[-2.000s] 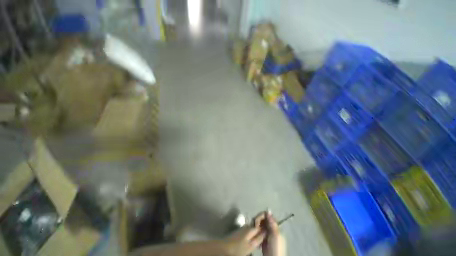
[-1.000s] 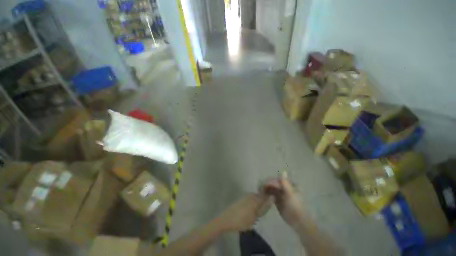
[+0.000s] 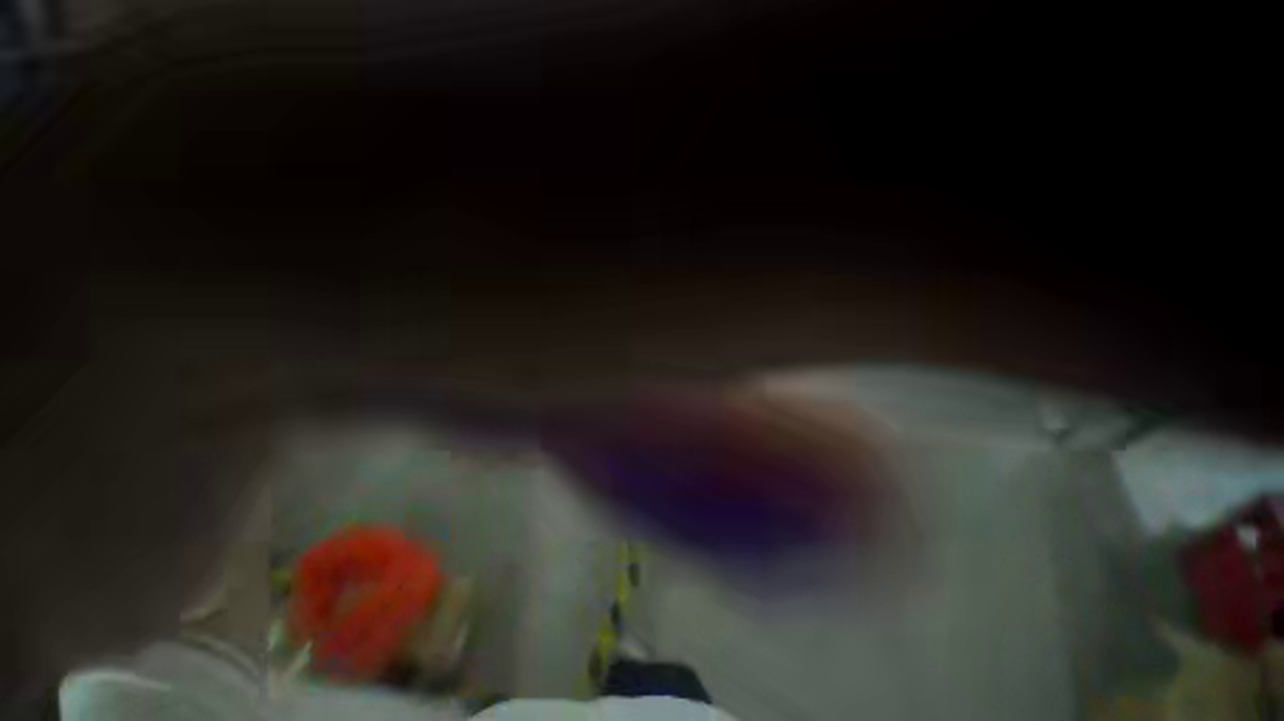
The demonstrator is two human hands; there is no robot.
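Observation:
A very dark, blurred shape covers the upper half of the view, close to the lens. It looks like a hand or forearm, but I cannot tell which side it belongs to. A blurred reddish and purple lobe hangs from it near the centre. Neither of my hands shows clearly, and nothing held can be made out. A dark shoe [image 3: 655,680] shows at the bottom edge, with a white rounded shape [image 3: 606,709] below it.
A bright orange-red bundle [image 3: 363,599] lies on the floor at lower left, near yellow-black tape [image 3: 617,606]. A pale sack-like shape [image 3: 127,694] is at the bottom left. A red object [image 3: 1239,571] stands at the right edge above a brownish carton-like shape [image 3: 1218,676].
The two hands that were together low in front are no longer clear. A dark shape now covers the upper view. The view has moved forward, with the red things appearing nearer.

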